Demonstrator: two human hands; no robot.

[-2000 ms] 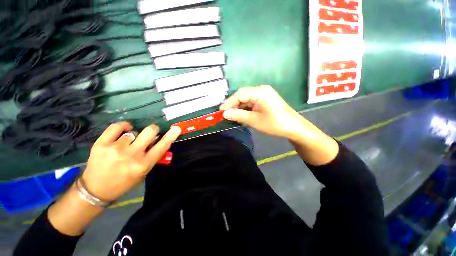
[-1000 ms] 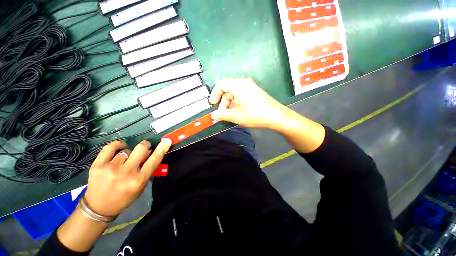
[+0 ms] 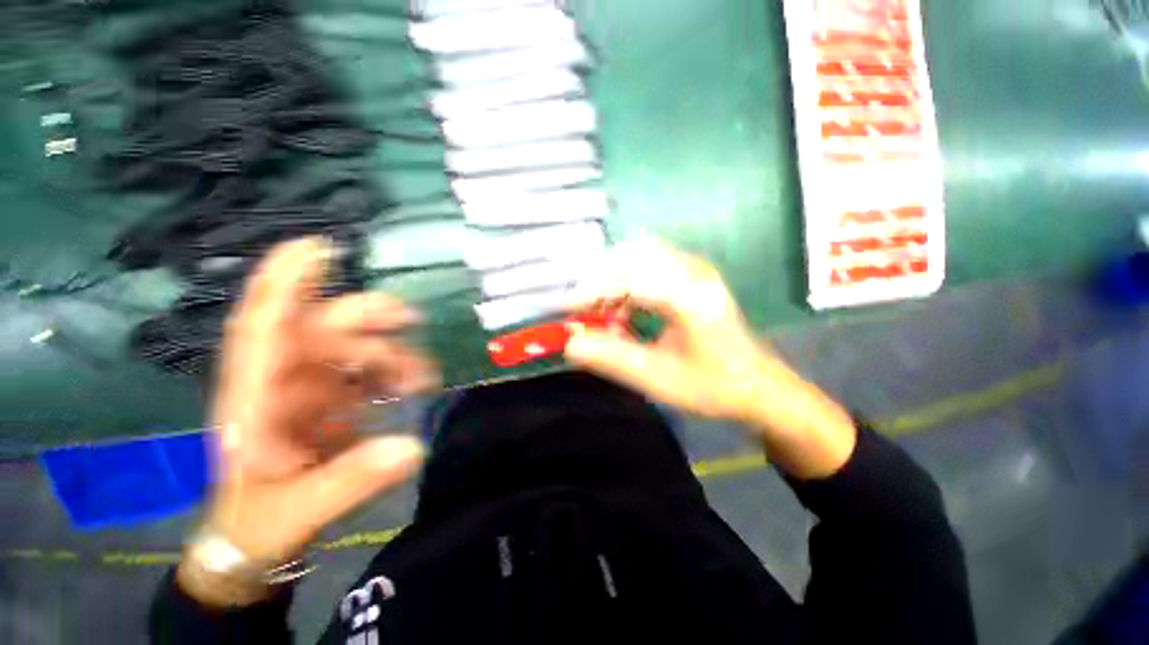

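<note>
The view is blurred by motion. A red adhesive pad (image 3: 534,343) lies along the green table's near edge, below a column of grey-white cabled modules (image 3: 523,154); whether a module lies under it cannot be told. My right hand (image 3: 687,330) pinches the pad's right end between thumb and finger. My left hand (image 3: 321,384) is raised left of the pad, apart from it, with thumb and fingers spread and nothing seen in it. A white release sheet (image 3: 869,183) with rows of red pads lies to the right.
Black coiled cables (image 3: 240,139) are heaped on the left of the table, joined by thin leads to the modules. Small pale connectors (image 3: 58,146) lie at the far left. A blue bin (image 3: 132,479) is below the table's left edge. Grey floor with a yellow line (image 3: 907,422) shows beyond the edge.
My left hand has let go of the pad's left end, lifted and opened. The small red piece beneath it no longer shows. My right hand stays at the pad's right end. The view has shifted.
</note>
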